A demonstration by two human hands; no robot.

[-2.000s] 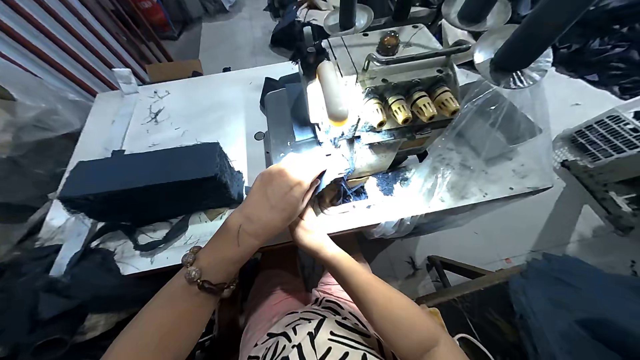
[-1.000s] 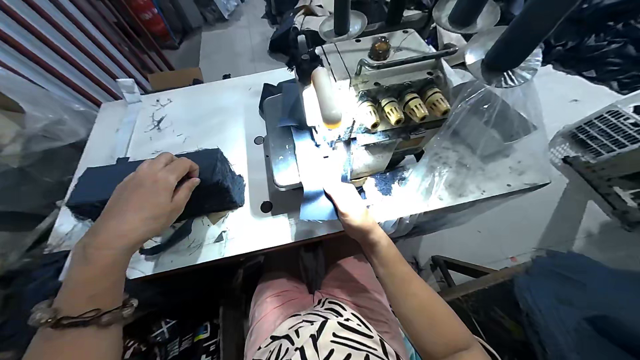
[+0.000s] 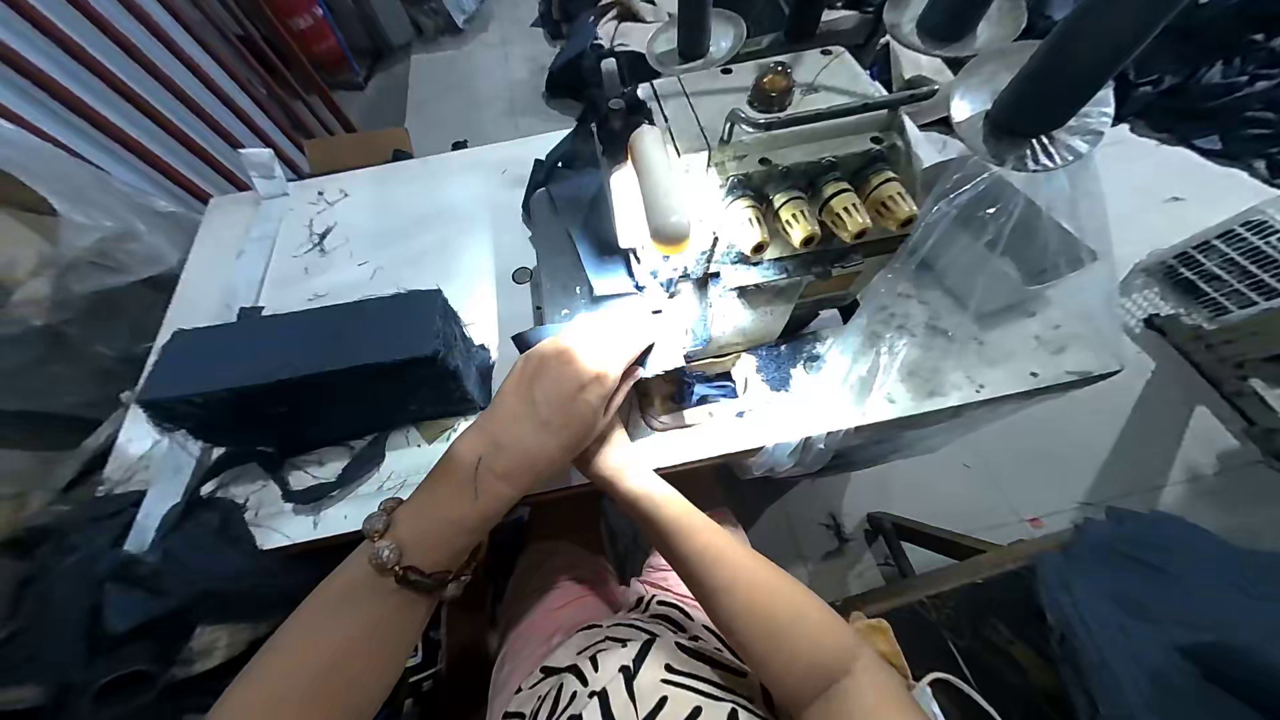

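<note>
My left hand (image 3: 565,375) and my right hand (image 3: 610,445) are close together at the front of an overlock sewing machine (image 3: 800,150), just below its lamp-lit needle area. Between my fingers is a piece of dark fabric (image 3: 535,337), mostly hidden by my left hand; glare washes out the fingertips. More dark fabric (image 3: 597,235) lies over the machine's left side. To the left of my hands, a thick stack of dark cut fabric pieces (image 3: 310,360) rests on the white table.
Yellowish tension knobs (image 3: 795,218) line the machine's front. A clear plastic bag (image 3: 960,260) hangs at its right. A dark fabric strip (image 3: 330,485) lies by the table's (image 3: 420,230) front edge. Thread cones (image 3: 1060,80) stand above. Blue fabric (image 3: 1150,610) is piled at lower right.
My left hand has moved right, from the fabric stack one second ago to the machine beside my right hand. The fabric piece that lay flat before the needle is now mostly covered by my hands.
</note>
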